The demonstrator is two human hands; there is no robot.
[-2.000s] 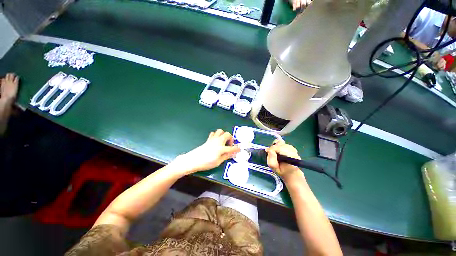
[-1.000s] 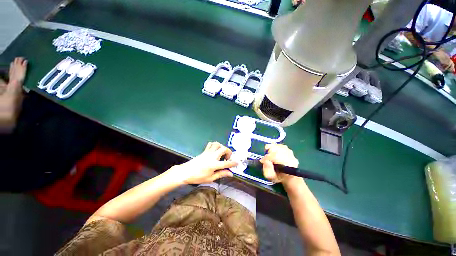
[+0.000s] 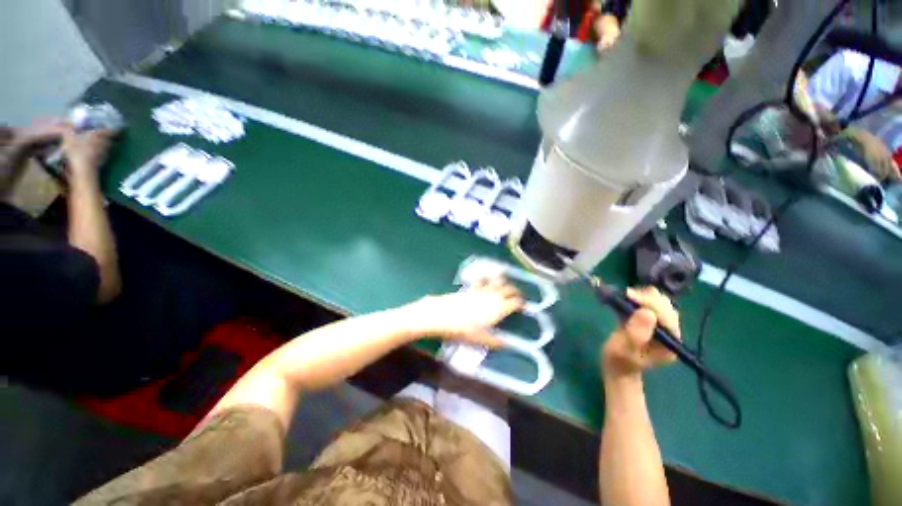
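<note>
Three white plastic frames (image 3: 524, 374) lie side by side on the green bench in front of me, their open loops pointing right. My left hand (image 3: 482, 308) lies over their left ends, fingers spread and a little blurred, and hides their round end pieces in part. I cannot tell whether it grips a frame. My right hand (image 3: 641, 334) holds the black soldering iron (image 3: 665, 341) up to the right of the frames. The iron's tip points up and left, near the lower rim of the fume hood (image 3: 593, 198), off the frames.
Three fitted frames (image 3: 470, 203) lie beyond my hands. A dark metal stand (image 3: 669, 259) is right of the hood, with the cord looping near it. More frames (image 3: 178, 180), small white parts (image 3: 200, 119) and a neighbour's hands (image 3: 84, 148) are left. A yellowish bag (image 3: 878, 420) is far right.
My right hand has lifted the iron away from the frames, up and right. My left hand has moved from the nearest frame onto the group and spread. The neighbour's arms have come further into view.
</note>
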